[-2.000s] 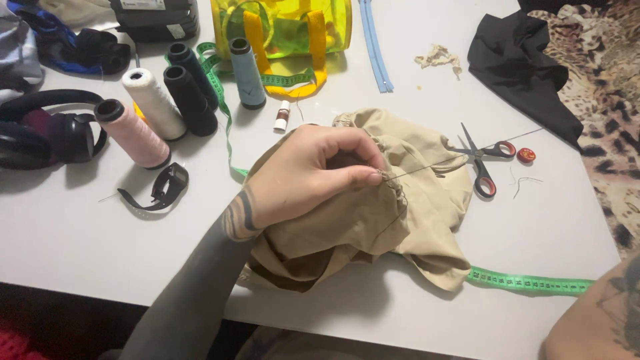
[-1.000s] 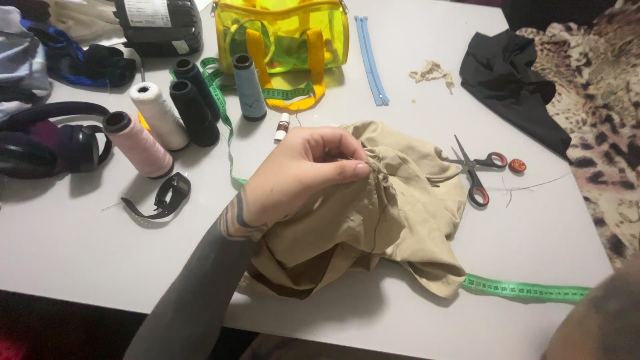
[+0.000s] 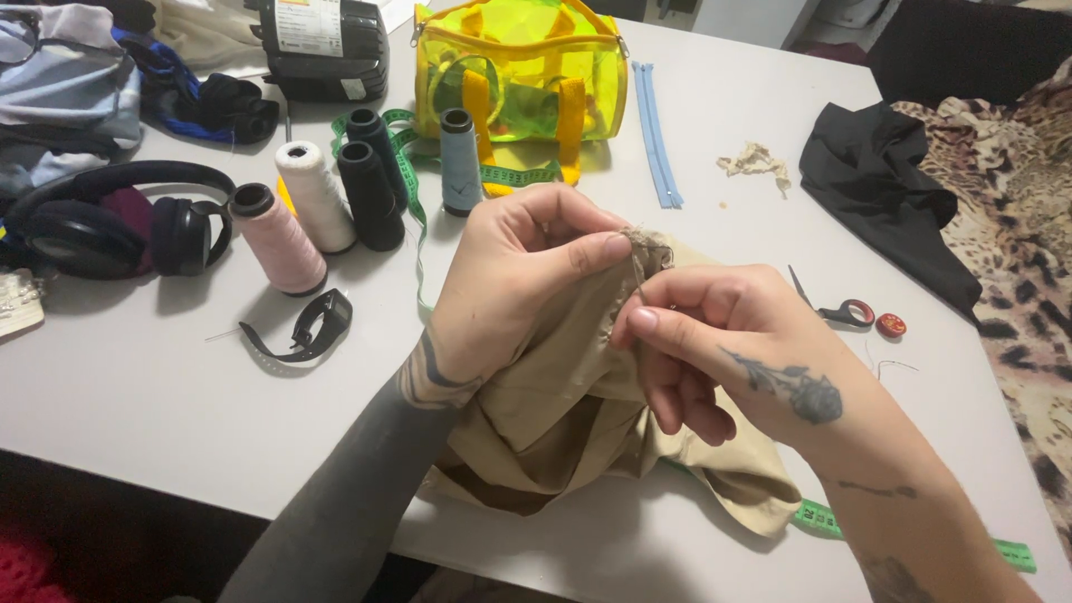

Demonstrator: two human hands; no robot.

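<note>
Beige fabric (image 3: 553, 402) lies bunched on the white table, its gathered edge raised between my hands. My left hand (image 3: 523, 268) pinches that edge between thumb and index finger. Just to the right and lower, my right hand (image 3: 712, 343) has thumb and index finger closed on what looks like a sewing needle at the fabric's seam; the fingertips partly hide it. Dark thread shows along the edge. Scissors (image 3: 846, 313) lie right of my right hand, partly covered by it, beside a small red round object (image 3: 891, 325).
Pink (image 3: 280, 243), white (image 3: 316, 197), black (image 3: 373, 197) and blue (image 3: 461, 167) thread cones stand at left. A watch (image 3: 322, 322), headphones (image 3: 126, 222), a yellow transparent bag (image 3: 519, 75), a blue zipper (image 3: 657, 138), black cloth (image 3: 883, 193) and a green measuring tape (image 3: 816, 517) surround the work.
My right hand has come in from the right edge to the gathered fabric edge, where its fingers are now closed. My left hand still pinches the fabric.
</note>
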